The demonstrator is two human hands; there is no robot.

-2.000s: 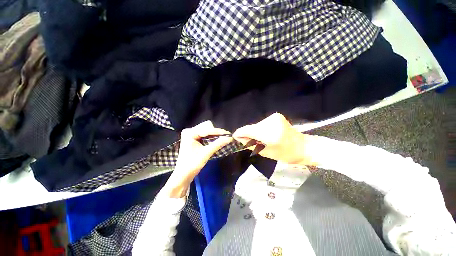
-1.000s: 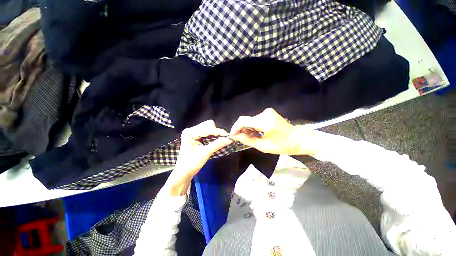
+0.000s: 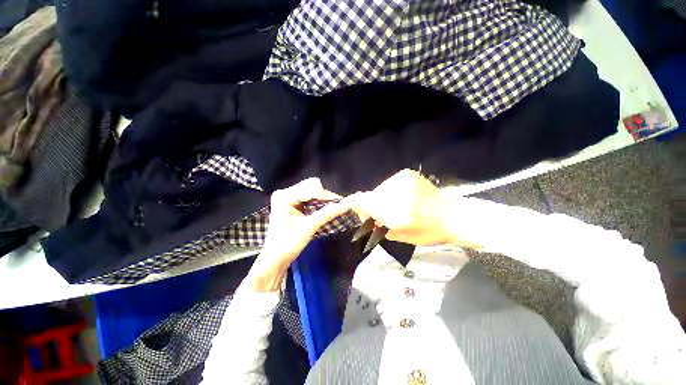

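Note:
The dark padded coat (image 3: 466, 143) lies along the table edge, with a black-and-white checked facing (image 3: 248, 230) along its near edge. My left hand (image 3: 292, 218) pinches this edge between thumb and fingers. My right hand (image 3: 406, 207) is closed, its fingertips touching my left thumb tip at the edge. Two dark pointed blades, like small snips (image 3: 368, 236), stick out below my right hand. A needle cannot be made out. A broad checked lining (image 3: 421, 45) lies on the coat, and a small checked patch (image 3: 235, 170) shows in the shell.
The white table (image 3: 643, 83) carries a small red-and-blue sticker (image 3: 636, 125). Brown (image 3: 26, 98) and dark grey garments (image 3: 68, 169) lie at the left. A blue bin (image 3: 305, 301) below the edge holds checked cloth (image 3: 184, 342). A red stool-like object (image 3: 59, 352) stands lower left.
My right hand has turned slightly at the edge, and the pointed blades under it now show clearly. My left hand keeps its pinch in nearly the same place.

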